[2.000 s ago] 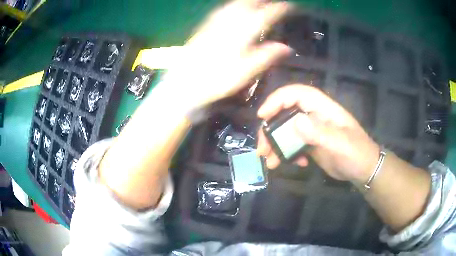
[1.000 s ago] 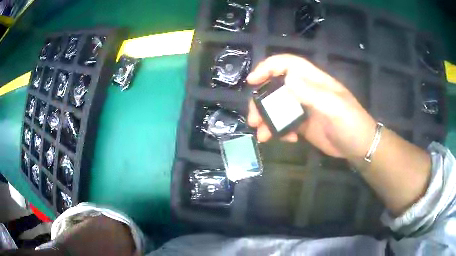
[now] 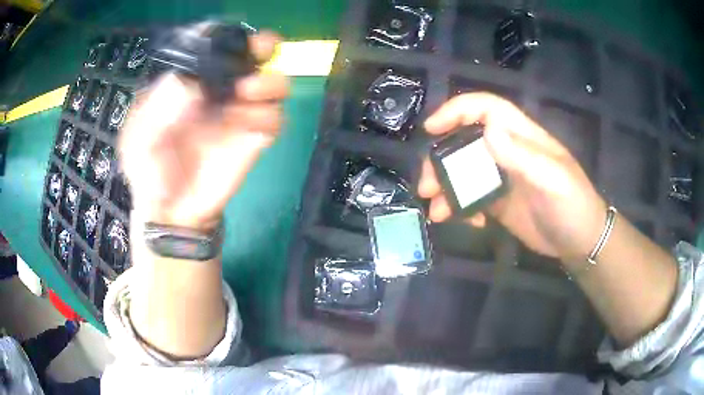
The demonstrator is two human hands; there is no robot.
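My right hand (image 3: 525, 177) holds a black smartwatch unit (image 3: 469, 171) between thumb and fingers above the right foam tray, its screen lit white. My left hand (image 3: 204, 131) is raised near the left tray and holds a dark, blurred, shiny object (image 3: 208, 54), seemingly a wrapped smartwatch unit. A second lit unit (image 3: 399, 241) with a pale green screen and a blue dot lies in clear film on the right tray's dividers. Wrapped units sit beside it, one above (image 3: 374, 190) and one at lower left (image 3: 346, 287).
The large right foam tray (image 3: 320, 154) has more wrapped units in its upper pockets (image 3: 392, 102). The left foam tray (image 3: 86, 123) holds many wrapped units. Green mat (image 3: 270, 200) with yellow tape (image 3: 307, 58) lies between them. A person's dark sleeve (image 3: 50, 343) shows at lower left.
My left hand has come back into view at the left with a dark object in it. My right hand still holds the lit unit; its screen is white. The loose wrapped unit between the trays no longer shows.
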